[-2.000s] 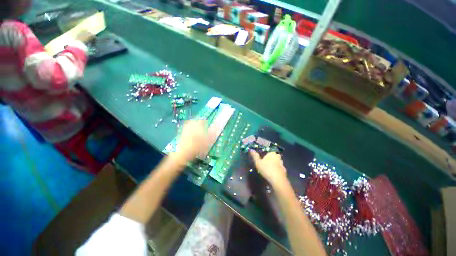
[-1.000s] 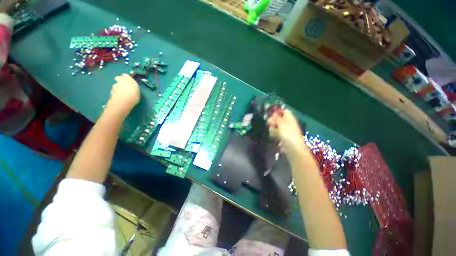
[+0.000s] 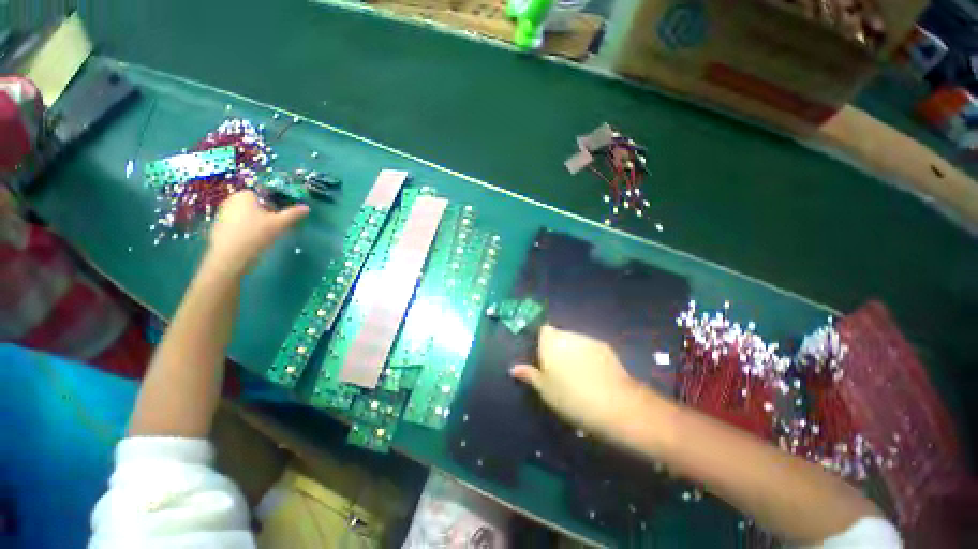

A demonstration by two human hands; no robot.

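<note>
My left hand [image 3: 252, 227] is at the left pile, thumb spread from the fingers, with nothing visible in it; small boards with cables [image 3: 306, 186] lie just beyond it. My right hand [image 3: 584, 375] is over the black sheet [image 3: 611, 284], thumb and fingers apart, nothing visible in it. Its fingertips are close to a small green board piece [image 3: 520, 314]; whether they touch is unclear. Green PCB strips [image 3: 429, 349] lie fanned between my hands, with pale grey strips [image 3: 397, 290] on top. A few boards with red cables [image 3: 625, 172] lie on the raised green surface beyond the sheet.
A red cable pile [image 3: 729, 375] and red bubble wrap [image 3: 895, 386] lie at right. A smaller cable pile [image 3: 231, 145] with a green strip [image 3: 191, 166] is at far left. A carton [image 3: 729, 59] stands at the back. A person's striped sleeve [image 3: 21, 123] shows at the left edge.
The dark cluster with red wires at my right hand has left the sheet; boards with cables now lie beyond it. My right hand is back over the sheet. The camera view has shifted.
</note>
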